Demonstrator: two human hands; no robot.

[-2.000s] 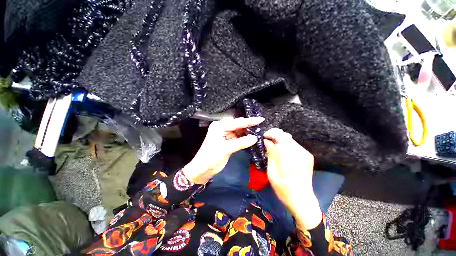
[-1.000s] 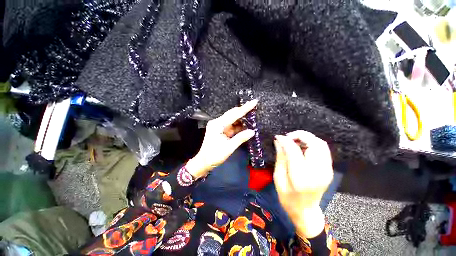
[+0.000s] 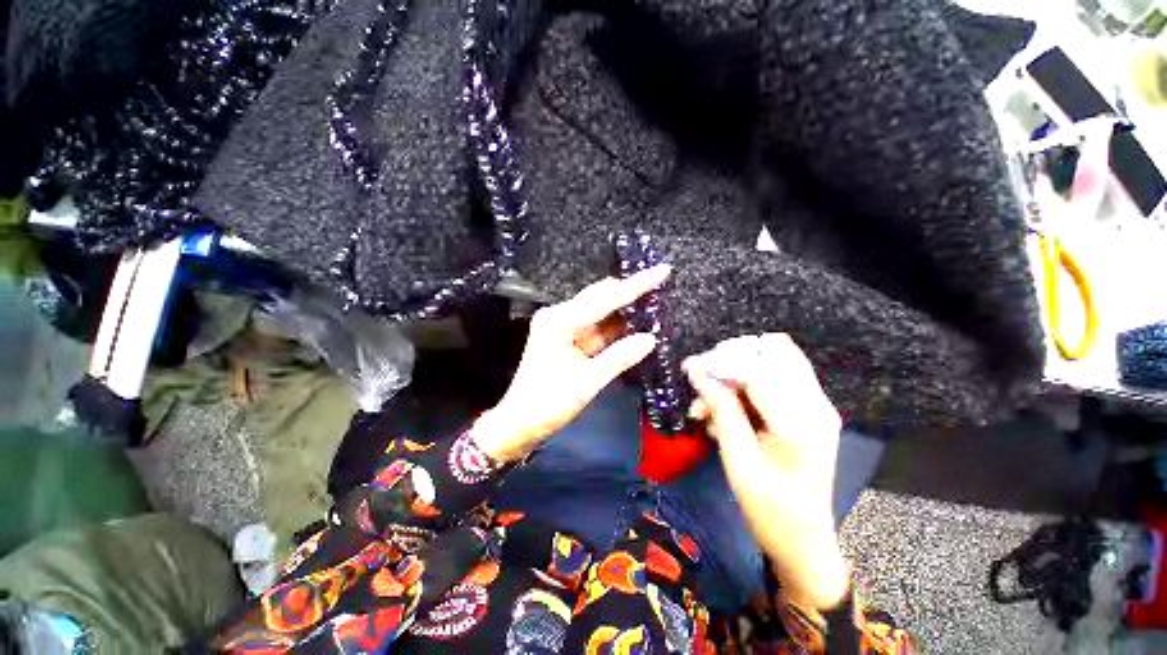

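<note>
A dark grey speckled garment [image 3: 819, 314] lies over the table edge, with one narrow end in front of me. A black-and-white flecked braid trim [image 3: 664, 384] runs along that end. My left hand [image 3: 563, 365] pinches the trimmed edge between thumb and fingers from the left. My right hand [image 3: 768, 416] is just right of the trim, thumb and forefinger pinched together close to it. A needle or thread between those fingertips is too small to make out.
More trimmed dark cloth [image 3: 166, 115] is heaped at left. Orange-yellow scissor handles [image 3: 1070, 301], black rectangles [image 3: 1072, 85] and a dark blue block [image 3: 1143, 355] lie on the table at right. A clear plastic bag [image 3: 371, 365] hangs below the table. A red stool [image 3: 671, 453] shows under me.
My right hand moved from the trim out to the right, then came back near its lower part. The narrow end was turned and lies flatter. My left hand kept its pinch.
</note>
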